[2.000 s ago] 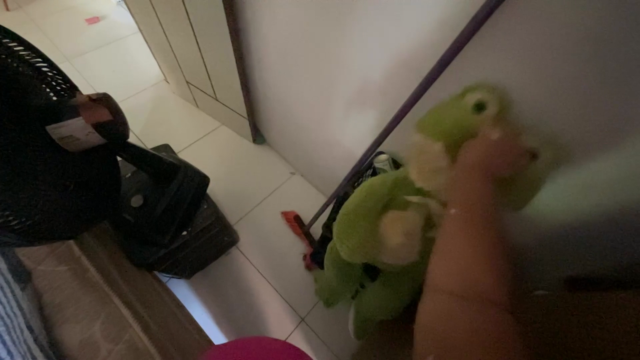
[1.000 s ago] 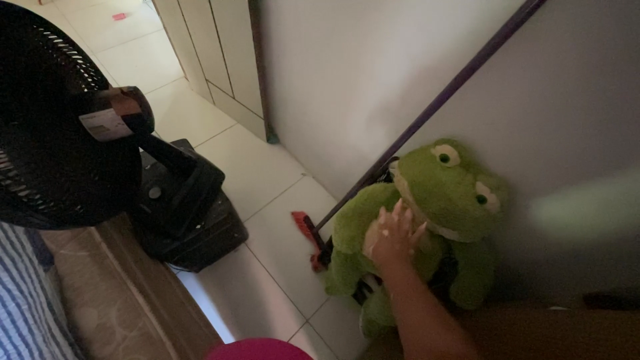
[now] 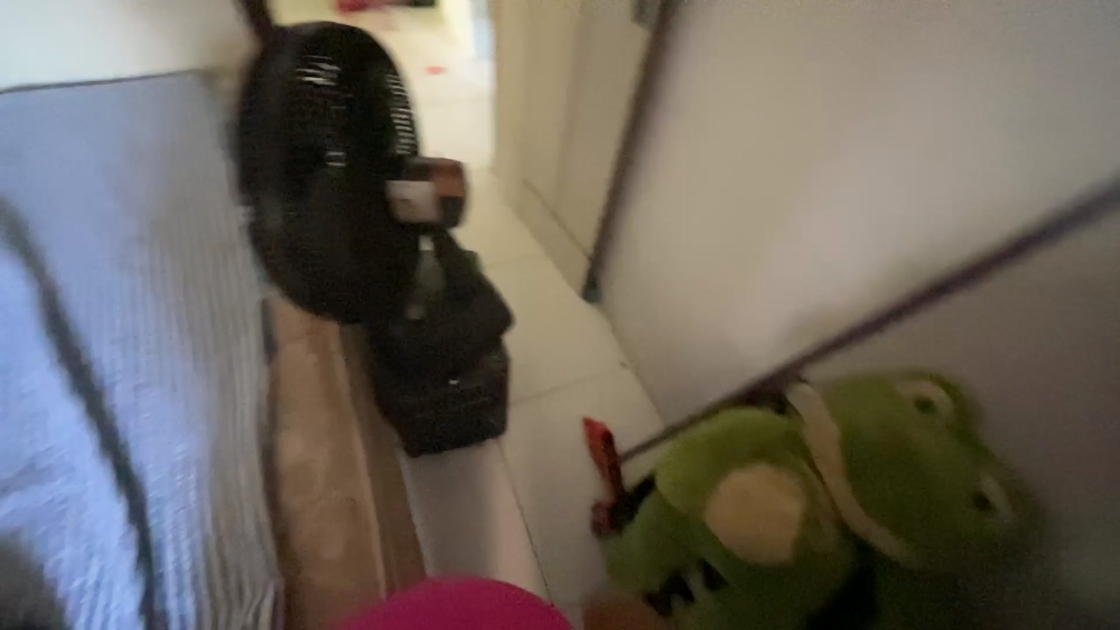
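Observation:
A green plush frog [image 3: 901,464] with a pale belly patch leans at the lower right, against the wall. Behind it a dark pole [image 3: 875,328] slants down to a red-orange piece [image 3: 604,464] near the floor. Neither of my hands can be made out for certain; a blurred skin-toned patch shows at the bottom edge beside the frog's legs. A bright pink rounded thing [image 3: 468,608] is at the bottom middle.
A black fan [image 3: 328,175] stands on a dark box-like base [image 3: 446,394] left of centre. At the left lies a bed with a striped cover [image 3: 131,306]. White floor tiles [image 3: 560,376] run between bed and wall, past a door panel [image 3: 560,114].
The hand that lay on the frog's belly one second ago is off it. Before that, it was at the frog's head. The view has swung left, showing more of the bed.

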